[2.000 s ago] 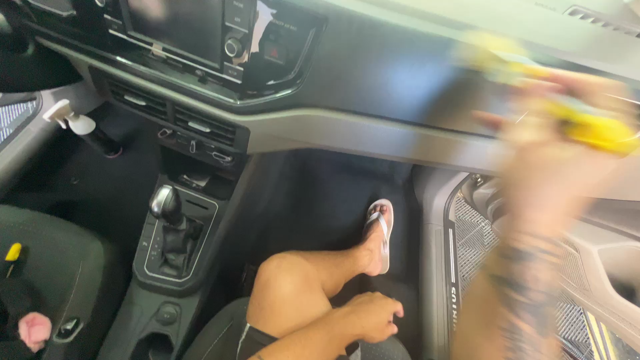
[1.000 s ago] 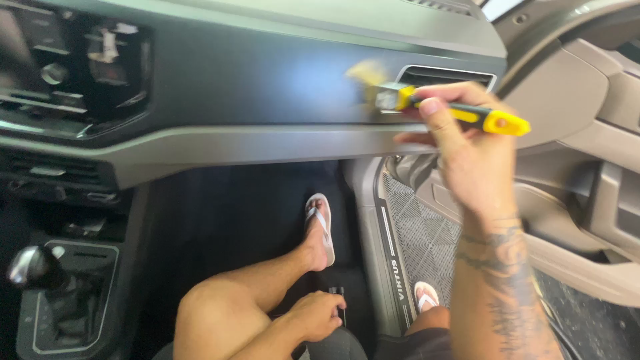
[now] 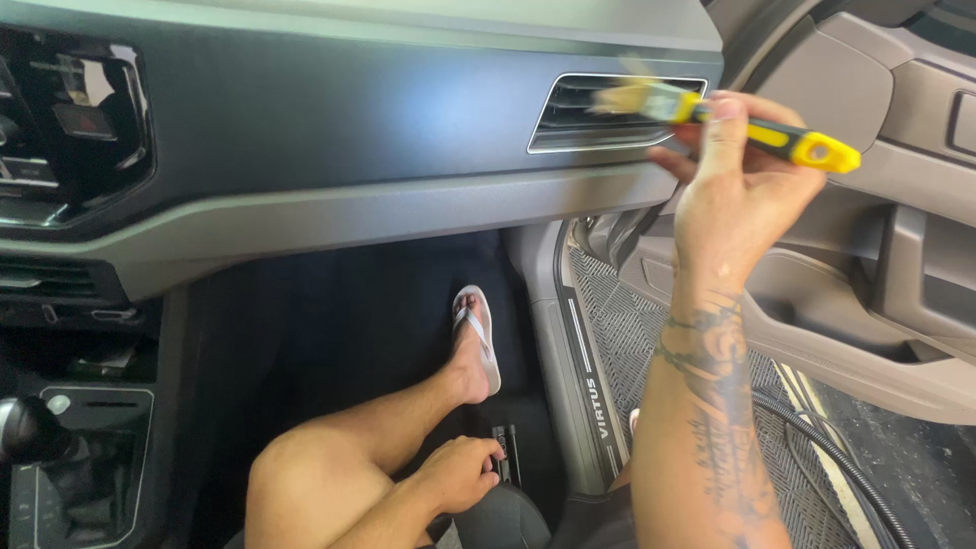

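My right hand [image 3: 743,160] grips a yellow and black handled brush [image 3: 762,133]. The brush's pale bristles, blurred, are at the slats of the dashboard's side air vent [image 3: 587,114], and the handle points right. Low in the view, my left hand [image 3: 461,473] hangs loosely curled beside my bent leg with nothing visible in it. Its fingertips are near a black metal part on the floor [image 3: 507,454]; whether they touch it cannot be told.
The dashboard panel [image 3: 343,114] runs across the top. A gear lever [image 3: 30,431] stands at the left, a sandalled foot [image 3: 476,343] in the footwell. At the right are the open car door [image 3: 862,290], the door sill [image 3: 591,396] and a ribbed black hose [image 3: 846,465].
The brush in my right hand has moved from the dashboard panel to the side vent. My left hand has stayed low by the leg. The view has swung right.
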